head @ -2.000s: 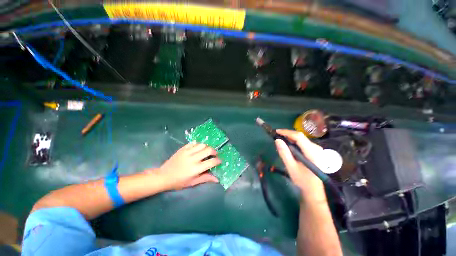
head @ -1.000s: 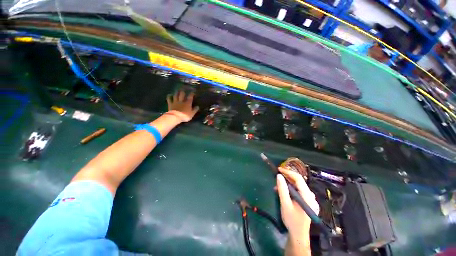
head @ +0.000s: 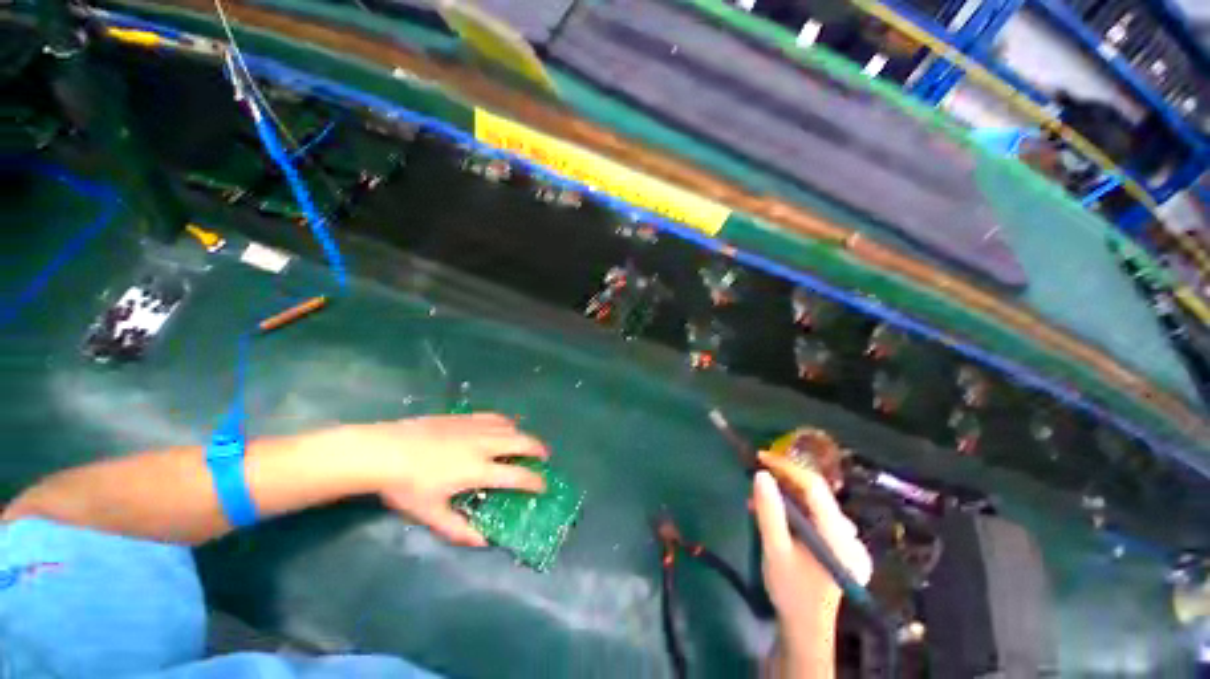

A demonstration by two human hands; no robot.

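Note:
A green circuit board (head: 528,517) lies on the green mat, solder side up, left of centre. My left hand (head: 458,471) is on it, with the fingers spread over its upper left part, which they hide. The wrist wears a blue strap (head: 230,475). My right hand (head: 796,531) holds a black soldering iron (head: 829,557) like a pen. Its metal tip points up and left, in the air away from the board.
Side cutters (head: 669,533) lie between the board and my right hand. A dark soldering station (head: 989,584) and a yellow tape roll (head: 812,451) are at the right. A dark conveyor belt (head: 531,252) carries populated boards. A bag of black components (head: 133,318) and a brown stick (head: 292,313) lie left.
My left hand has come back from the belt to the mat and now rests on a green board. The right hand still holds the iron. The view has shifted.

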